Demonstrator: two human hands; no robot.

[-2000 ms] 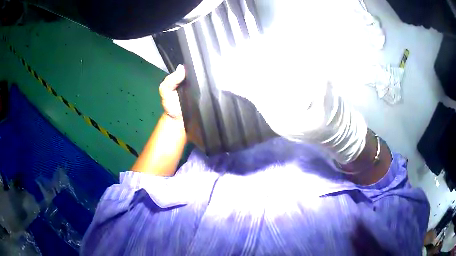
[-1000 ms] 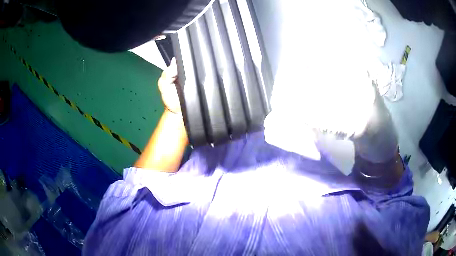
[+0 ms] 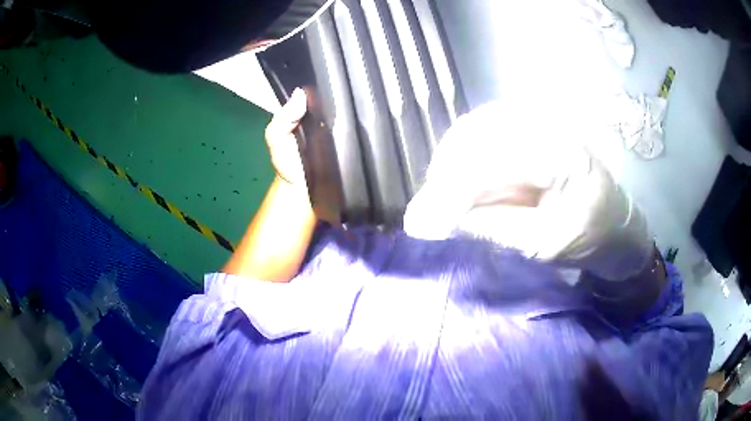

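Note:
A bundle of black protective cases stands edge-up in front of my chest, its ribbed edges shining under the lamp. My left hand, mostly bare, holds the bundle at its left side, thumb on the near face. My right hand, in a white glove, lies against the lower right edges of the bundle. Glare washes out its fingers, so I cannot tell whether they hold a cloth.
The black lamp head hangs close at upper left. On the white table lie crumpled white cloth, a yellow-and-black stick and black case stacks at right. Green floor and blue mat show at left.
Since one second ago, my right hand has moved left and onto the lower right of the bundle. The bundle has tilted slightly, and my left thumb shows more on its face.

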